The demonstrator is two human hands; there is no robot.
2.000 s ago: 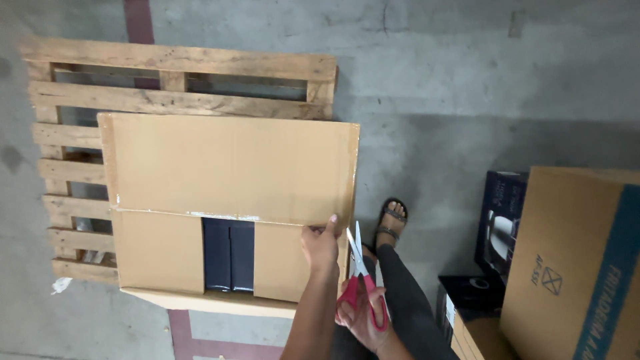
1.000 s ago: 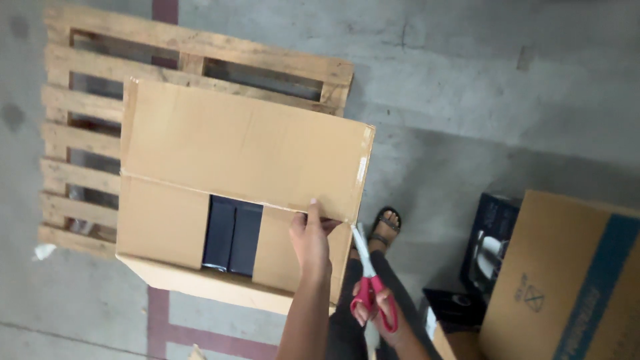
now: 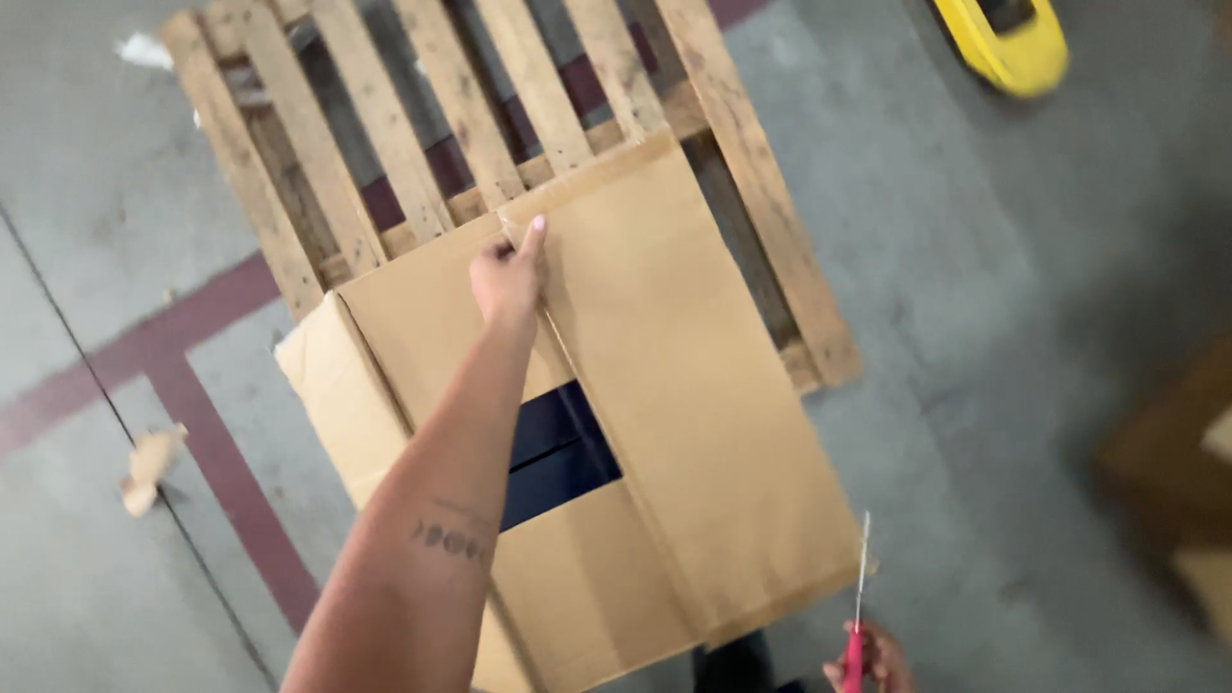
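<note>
A large cardboard box (image 3: 712,385) rests on a wooden pallet (image 3: 770,212), its top flaps partly open. Through the gap between the flaps, dark blue items (image 3: 563,452) show inside. My left hand (image 3: 510,274) reaches across the box and touches the flap edge near its far side, thumb pointing up; whether the fingers pinch the cardboard is hidden. Low at the right, my right hand (image 3: 874,659) holds scissors with red handles (image 3: 855,654), blades pointing up beside the box's near right corner.
A yellow object (image 3: 1011,43), perhaps equipment, stands at the upper right. Blurred brown boxes (image 3: 1174,452) are at the right edge. A torn scrap of cardboard (image 3: 151,467) lies on the floor at the left, near dark red floor lines (image 3: 221,462).
My left hand has moved from the box's near edge to its far side. The scissors, earlier at the flap seam, are now beside a corner of the box. The view has turned strongly.
</note>
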